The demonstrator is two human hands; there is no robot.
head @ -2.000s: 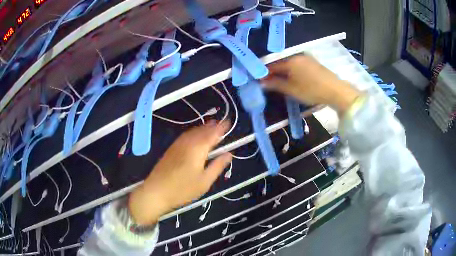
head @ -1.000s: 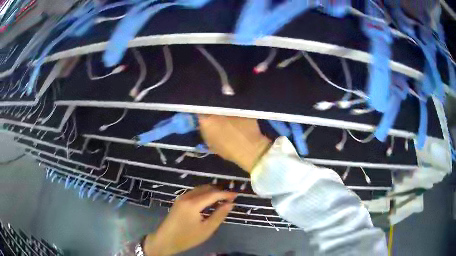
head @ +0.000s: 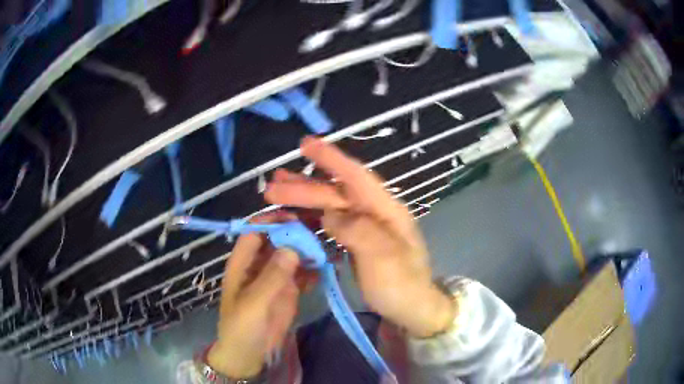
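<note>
A light-blue smartwatch [head: 298,241] is in front of the rack at the middle of the view. My left hand [head: 259,300] pinches its body between thumb and fingers; one strap points left and the other hangs down to the right. My right hand [head: 367,232] is just right of the watch, fingers spread and blurred, holding nothing that I can see. Several white charging cables [head: 154,102] hang loose over the black shelves. Other blue straps [head: 225,142] hang on the shelf behind.
White-edged rack shelves [head: 202,112] run across the view in tiers. White trays [head: 551,124] stand at the rack's right end. A brown cardboard box [head: 596,330] with blue material [head: 639,289] is on the grey floor at lower right, near a yellow line [head: 555,206].
My right hand has come out from the shelf and stands upright beside my left hand. My left hand has moved up and now holds a watch. The view has turned and tilted.
</note>
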